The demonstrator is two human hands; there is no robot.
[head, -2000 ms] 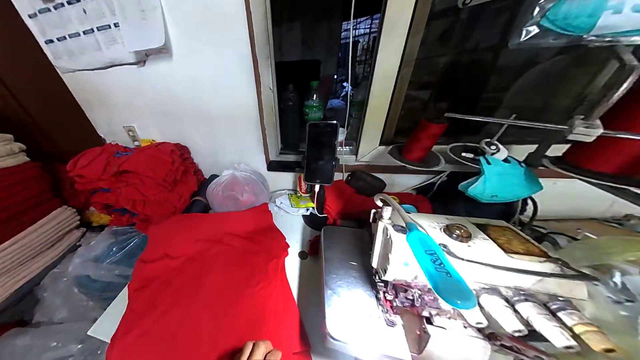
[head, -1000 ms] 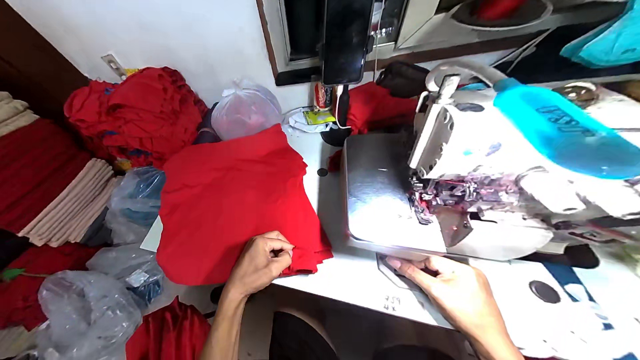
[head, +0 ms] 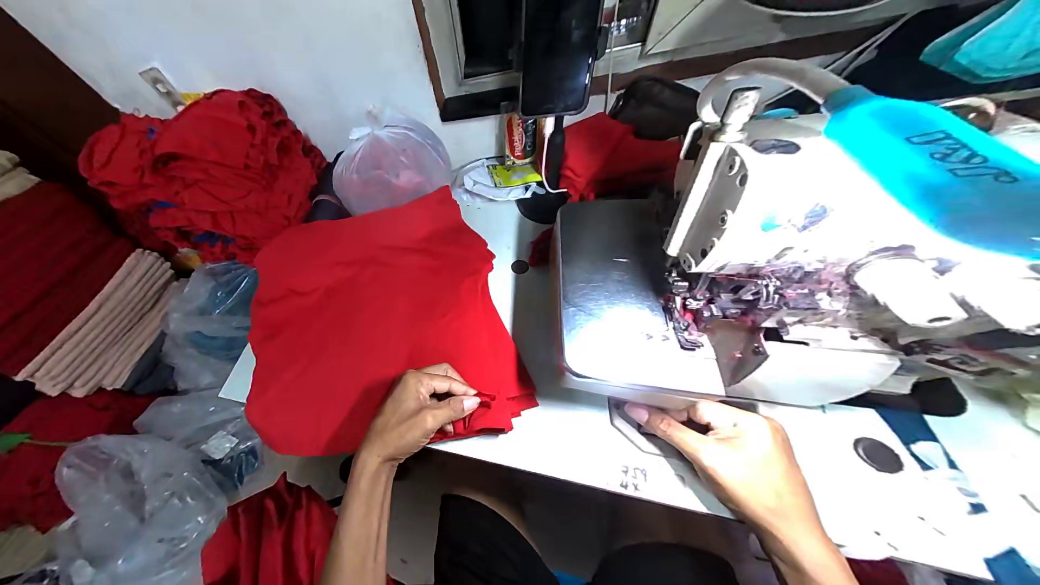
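Observation:
A stack of cut red fabric pieces (head: 366,301) lies on the white table, left of an overlock sewing machine (head: 764,236). My left hand (head: 426,410) pinches the stack's lower right corner between thumb and fingers, lifting a fold of cloth. My right hand (head: 723,447) rests at the front edge of the machine's metal plate (head: 609,301). Its thumb and fingers touch the rim near a small metal piece on the table; whether it grips anything cannot be told. The lit needle and presser foot area (head: 686,321) has no red panel under it.
A heap of red cloth (head: 211,171) and a tied plastic bag (head: 392,162) stand by the wall. A phone (head: 559,57) hangs above the table's back edge. Folded cloth stacks (head: 97,325) and clear plastic bags (head: 138,496) lie at the left. A cyan cover (head: 934,162) sits on the machine.
Two seconds ago only one hand showed, low on the red stack; both hands are in view now. The view has turned down towards the table. Since one second ago, little has plainly changed.

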